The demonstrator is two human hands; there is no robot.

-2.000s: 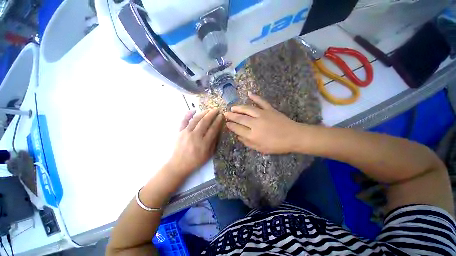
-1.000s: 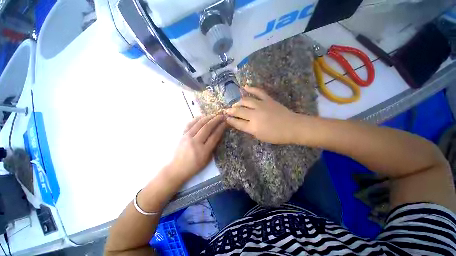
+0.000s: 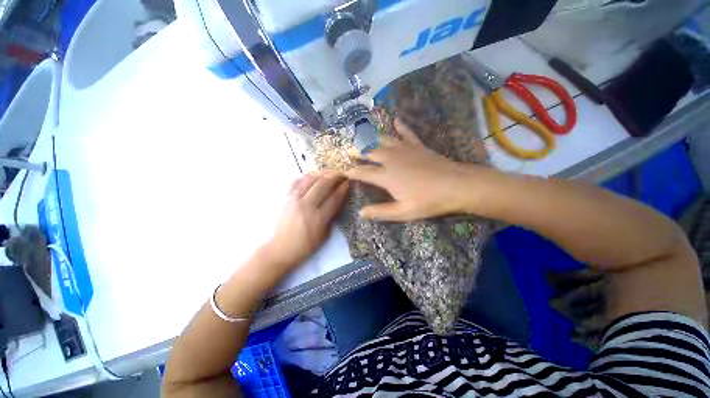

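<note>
A speckled grey-brown knit piece [image 3: 436, 264] lies under the presser foot [image 3: 362, 134] of the white and blue sewing machine [image 3: 412, 39] and hangs in a point over the table's front edge. Its edge by the foot glows yellowish in the lamp light. My left hand [image 3: 311, 214] has its fingertips on the knit edge just in front of the foot. My right hand [image 3: 409, 179] lies on top of the knit piece, fingers spread, close to the foot. The needle tip cannot be made out.
Scissors with orange-yellow and red handles [image 3: 541, 105] lie right of the knit piece. A dark flat item [image 3: 650, 93] is beyond them. The white table [image 3: 179, 179] has a grey front edge. A blue crate [image 3: 265, 369] is below it. Part of a neighbouring machine shows at far left.
The knit piece's hanging end has narrowed to a point and shifted slightly right. My right hand has spread its fingers and thumb. My left hand stays at the knit edge.
</note>
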